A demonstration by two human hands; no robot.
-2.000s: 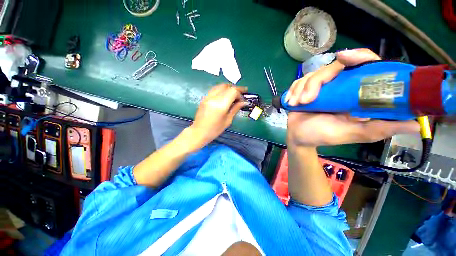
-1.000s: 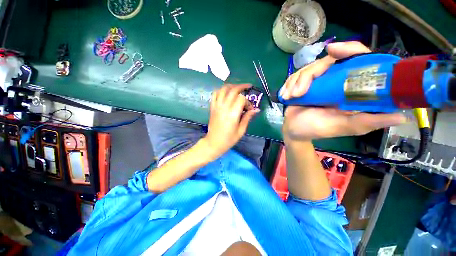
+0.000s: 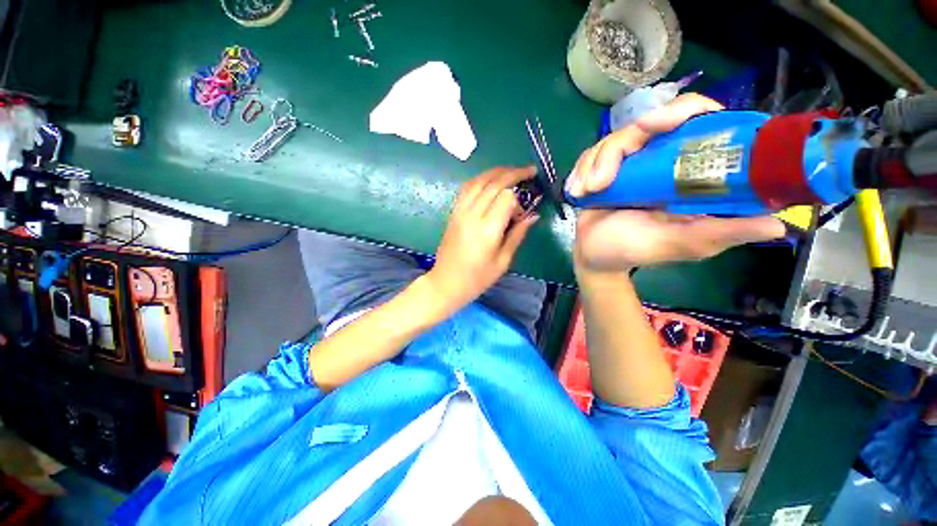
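Note:
My left hand (image 3: 481,234) holds a small black device module (image 3: 528,195) between thumb and fingertips, just above the front edge of the green mat (image 3: 308,190). My right hand (image 3: 632,221) is closed round a thick blue electric screwdriver (image 3: 709,164) with a dark red band. It lies nearly level, its tip pointing left, close to the module. Whether the tip touches the module I cannot tell. Thin silver tweezers (image 3: 539,149) lie on the mat just behind the module.
A white cloth piece (image 3: 426,108), a coloured tangle (image 3: 224,82) and a silvery wire hook (image 3: 273,134) lie on the mat. A whitish screw pot (image 3: 658,51) stands behind my right hand. A red compartment tray (image 3: 702,375) is below my right forearm. Orange-framed units (image 3: 156,318) are at left.
The module in my left hand has turned from its white and yellow face to a dark one. The screwdriver's rear end sits further left in the picture, and the scene has shifted slightly.

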